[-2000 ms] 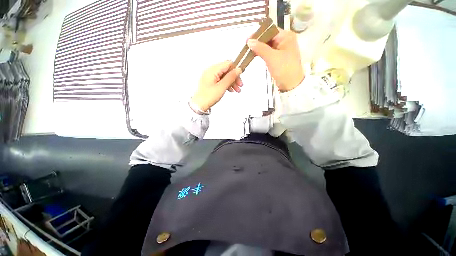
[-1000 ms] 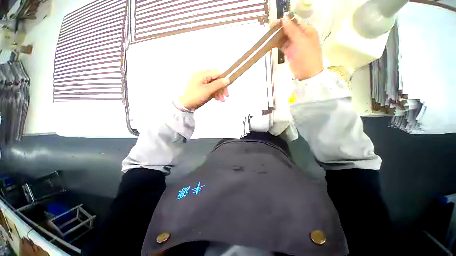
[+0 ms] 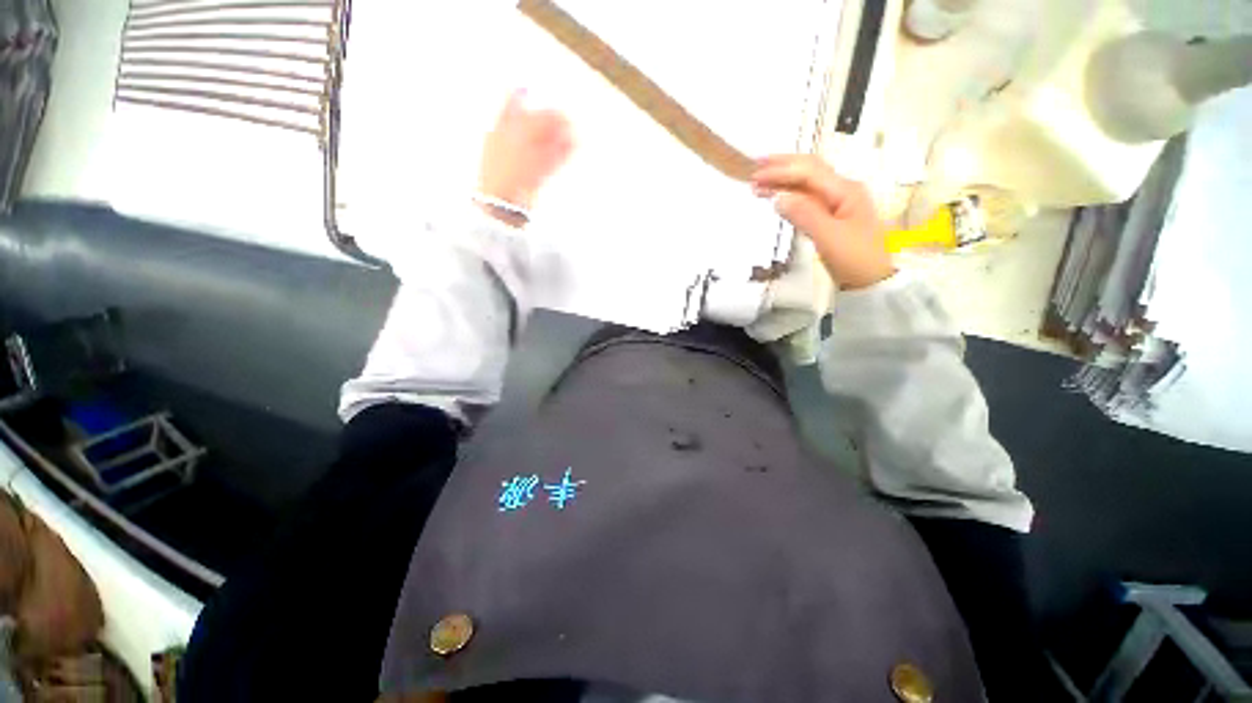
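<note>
A long brown strip (image 3: 645, 99) runs diagonally over the white sheet (image 3: 625, 234). My right hand (image 3: 828, 213) grips its near end between thumb and fingers. The strip's far end lies near the top edge of the picture. My left hand (image 3: 526, 151) is blurred, left of the strip and apart from it; its fingers are unclear. Rows of narrow strips (image 3: 227, 62) show on a sheet at the upper left.
A yellow-handled brush (image 3: 923, 234) lies beside my right wrist. A dark bar (image 3: 865, 69) is right of the sheet. A spouted bottle (image 3: 1160, 83) is at the upper right. Stacked grey layered pieces (image 3: 1109, 282) are at the right. Stools stand on the floor either side.
The view has shifted, so the striped rows sit higher. My left hand has let go of the strip's near end. My right hand is now at the near end, and the strip slants the other way.
</note>
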